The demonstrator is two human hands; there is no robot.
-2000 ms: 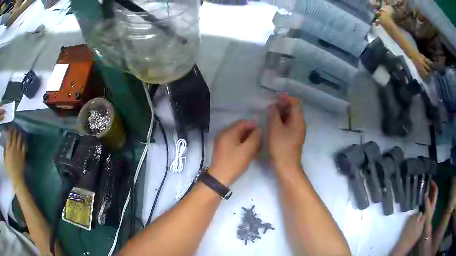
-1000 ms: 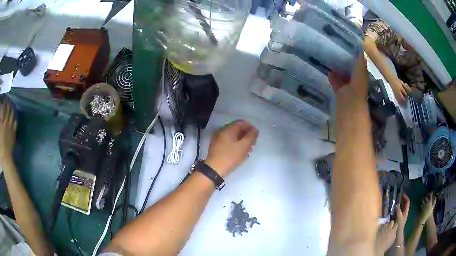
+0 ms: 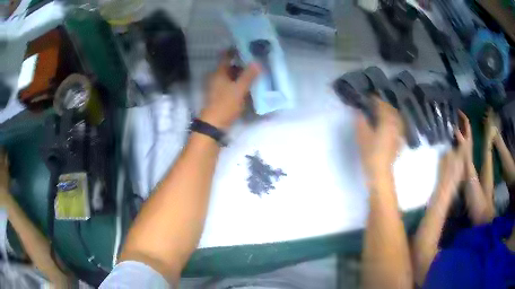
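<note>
My left hand (image 3: pixel 226 93), with a dark wristband, holds a pale blue retail box (image 3: pixel 270 62) with a dark fan picture on it, above the white sheet. My right hand (image 3: pixel 381 132) is at the left end of a row of dark grey handheld fans (image 3: pixel 409 101). Its fingers touch or grip the nearest fan; blur hides which. A loose pile of small dark parts (image 3: pixel 261 174) lies on the white sheet between my forearms.
At left are an orange-brown box (image 3: pixel 48 68), a tin of silvery shavings (image 3: pixel 76 96), a black unit with a yellow label (image 3: pixel 72 197) and a black upright device (image 3: pixel 164 51). Other people's hands (image 3: pixel 463 147) are close at right.
The view has shifted. My left hand, empty before, now has the pale blue box. My right hand has come back from the cartons at the far side to the fan row.
</note>
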